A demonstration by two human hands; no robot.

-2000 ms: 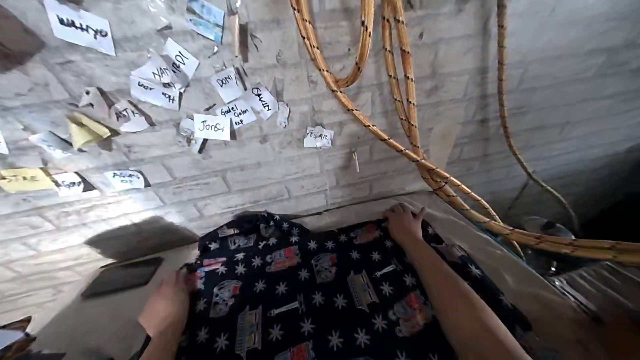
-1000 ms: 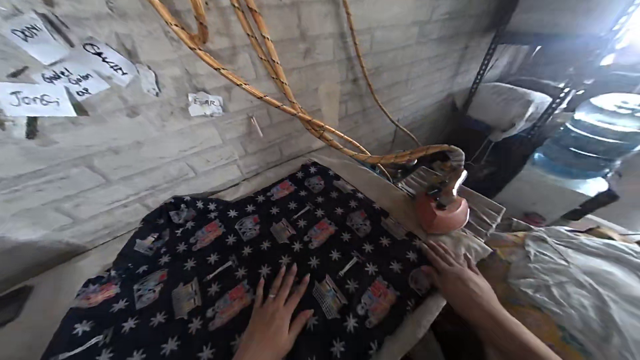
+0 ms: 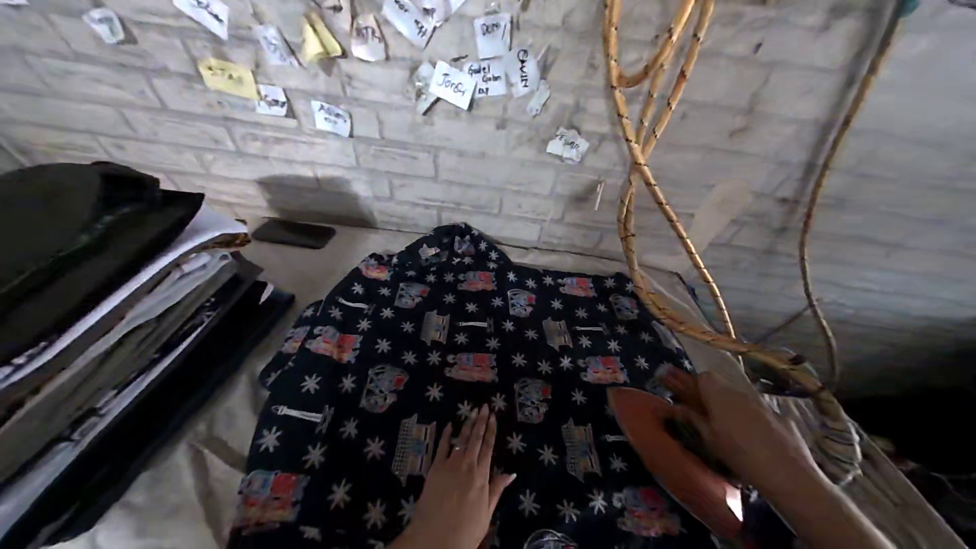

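Note:
A dark printed shirt (image 3: 473, 328) with white stars and coloured pictures lies spread on a cloth-covered surface, its collar toward the brick wall. My left hand (image 3: 461, 473) rests flat on the lower middle of the shirt, fingers extended, holding nothing. At the right side of the shirt, my right hand (image 3: 705, 412) grips the handle of a clothes iron (image 3: 667, 457) with an orange-red body. The iron is over the fabric, its pointed tip toward the upper left; its handle is mostly hidden by my fingers.
A tall stack of folded clothes (image 3: 114, 320) stands at the left. A dark phone (image 3: 293, 232) lies near the wall. A yellow, dark-flecked cord (image 3: 671, 213) hangs in loops and runs down to the right beside my right forearm. Paper notes with writing (image 3: 454, 85) are on the wall.
One second ago the iron stood at the right beyond the shirt and my right hand lay near it, empty; now that hand holds the iron over the shirt. The view has swung back left.

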